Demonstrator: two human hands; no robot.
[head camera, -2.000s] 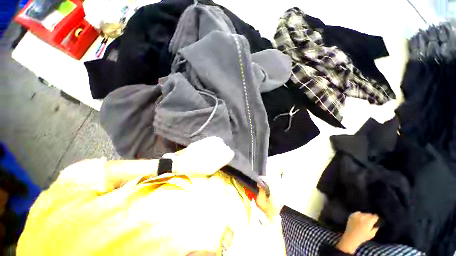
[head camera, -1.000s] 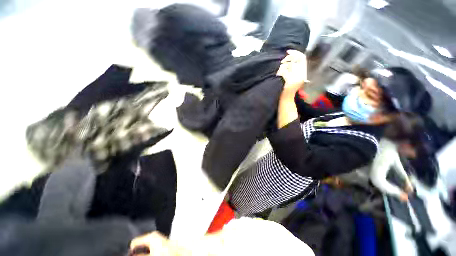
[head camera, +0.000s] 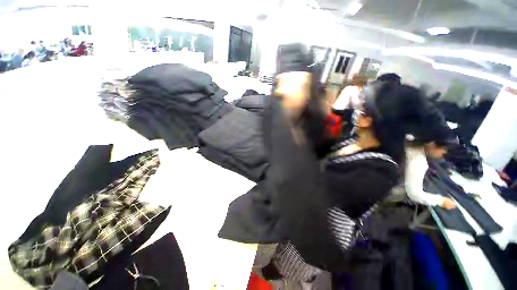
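Note:
Neither of my hands is in the picture. Nearest in front lies a black and cream plaid garment (head camera: 107, 229) on the white table (head camera: 198, 207), at the lower left, with black cloth beside it. A black garment (head camera: 159, 263) with a pale cord on it lies at the bottom edge. Only a small rounded bit of the grey garment (head camera: 69, 281) shows at the bottom left. The rest of it is out of the picture.
A coworker (head camera: 363, 175) in a black top and checked apron holds up a dark garment (head camera: 295, 175), blurred. A tall pile of folded dark garments (head camera: 170, 102) stands on the table. Other people work at a table (head camera: 456, 238) at right.
The view has swung right and up, away from the grey garment. My hand, seen at the bottom earlier, has left the picture. The coworker's dark garment is now held upright before them.

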